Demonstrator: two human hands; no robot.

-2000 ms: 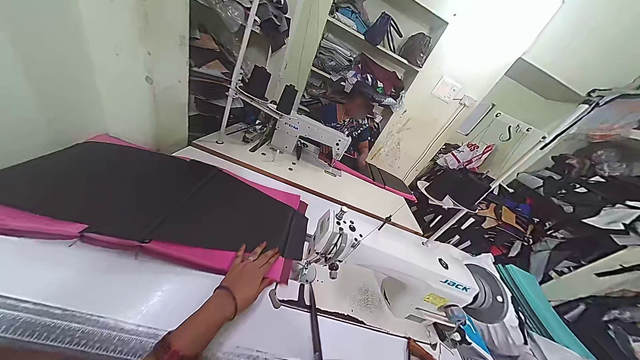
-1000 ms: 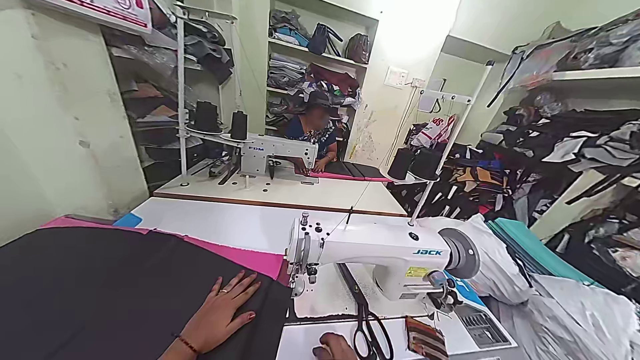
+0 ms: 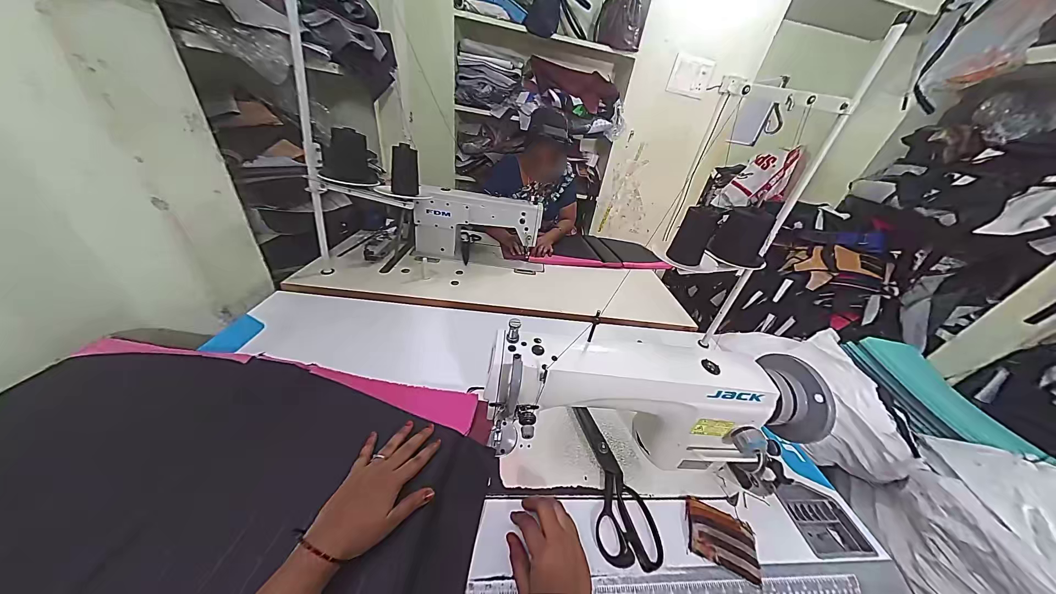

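My left hand point(image 3: 371, 495) lies flat with spread fingers on a large black fabric panel point(image 3: 190, 470), left of the sewing machine's needle area. Pink fabric point(image 3: 412, 398) shows along the panel's far edge and reaches the presser foot. My right hand point(image 3: 546, 544) rests on the white table just right of the black fabric, its fingers slightly curled and apart, with nothing seen in it. Beside it lie black-handled scissors point(image 3: 619, 503), blades pointing under the arm of the white Jack sewing machine point(image 3: 643, 379). A striped brown cloth piece point(image 3: 723, 540) is right of the scissors.
A clear ruler point(image 3: 726, 584) lies along the near table edge. Black thread cones point(image 3: 714, 237) stand on a rack behind the machine. Across, a person point(image 3: 536, 181) works at another sewing machine point(image 3: 474, 223). Teal folded fabric point(image 3: 940, 396) and white plastic-like material point(image 3: 916, 495) are at the right.
My right hand, not seen two seconds ago, has come onto the table near the scissors. The black panel now covers more of the pink fabric near my left hand. The view has turned.
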